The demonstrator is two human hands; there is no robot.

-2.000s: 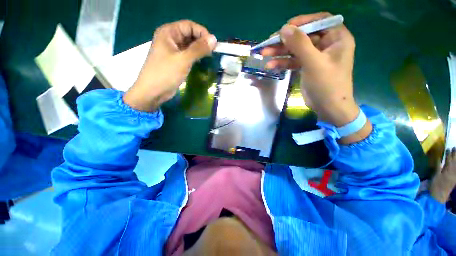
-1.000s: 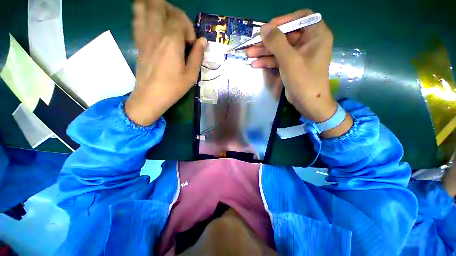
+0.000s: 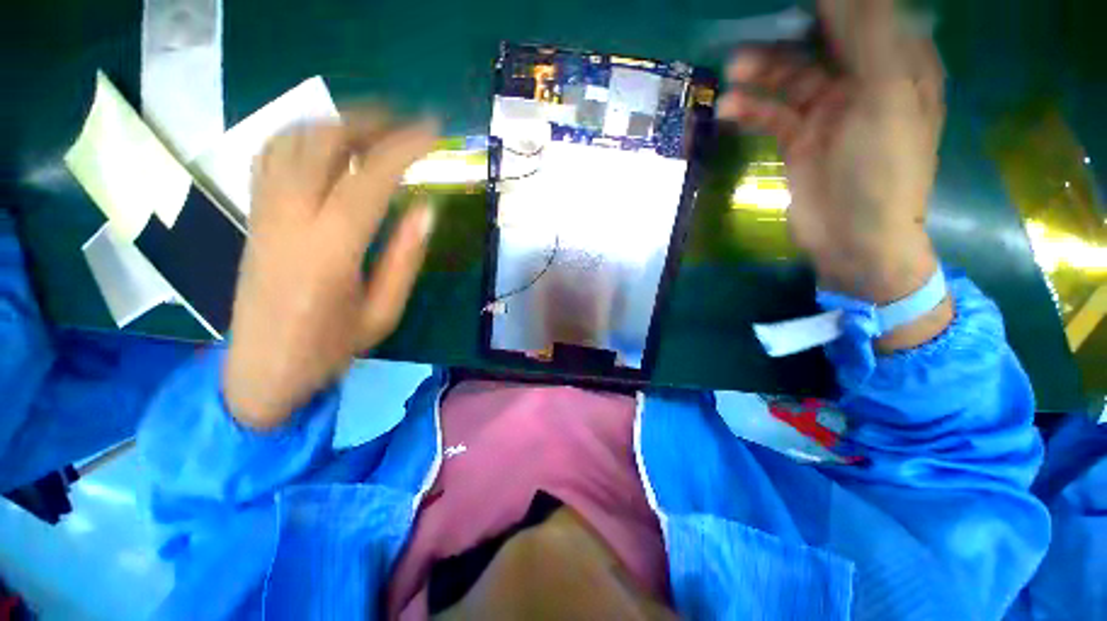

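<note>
The tablet unit (image 3: 589, 231) lies in front of me on the dark green surface, its silvery plate up and its mainboard (image 3: 607, 103) at the far end. My left hand (image 3: 322, 237) is blurred, fingers apart and empty, left of the tablet. My right hand (image 3: 850, 158) is raised right of the tablet, also blurred, with an antistatic wrist strap (image 3: 910, 306) on the wrist. A faint blurred streak, perhaps the tweezers (image 3: 765, 27), shows at its fingers; how it is held cannot be told.
White sheets (image 3: 128, 281), a cream sheet (image 3: 128, 158), a black sheet (image 3: 194, 265) and a long whitish strip (image 3: 182, 73) lie at the left. Amber film (image 3: 762, 194) shows beside the tablet, and more amber film (image 3: 1068, 249) lies far right. Blue sleeves show at both edges.
Both hands have moved off the tablet, my left to the left and nearer me, my right to the right. The mainboard end is now uncovered, and the tweezers have left it.
</note>
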